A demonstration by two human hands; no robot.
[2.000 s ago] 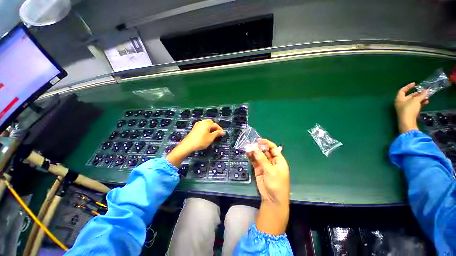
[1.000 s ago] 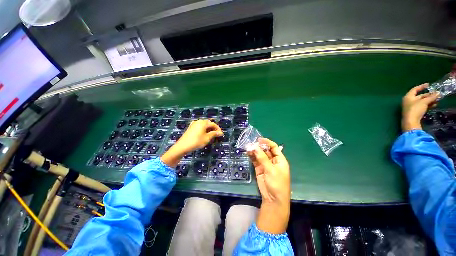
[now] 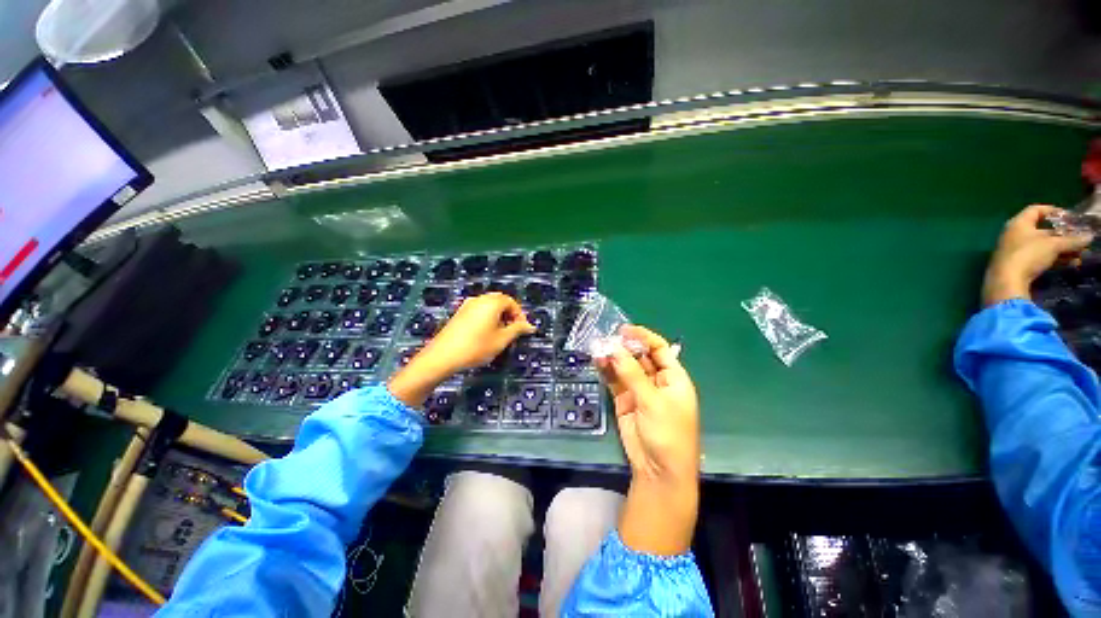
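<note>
Two clear blister trays (image 3: 417, 372) lie side by side on the green bench, with black round-lobed components in their pockets. My left hand (image 3: 479, 332) is over the right tray, thumb and forefinger pinched together at a component; any small part between the fingertips is too small to tell. My right hand (image 3: 648, 392) is just right of it, over the tray's right edge, palm up, and holds a small clear zip bag (image 3: 596, 326) by its end. A thin white stick tip (image 3: 674, 349) shows beside the right fingers.
A clear spare parts bag (image 3: 784, 326) lies right of the trays. A flat clear film (image 3: 362, 220) lies at the back. A monitor (image 3: 60, 181) stands at left. A coworker's blue-sleeved arm (image 3: 1026, 362) reaches in at right, above dark components. Yellow cable hangs at lower left.
My two hands have stayed in nearly the same places, with slight finger movement. The coworker's hand has moved right with its clear bag. The view has shifted slightly.
</note>
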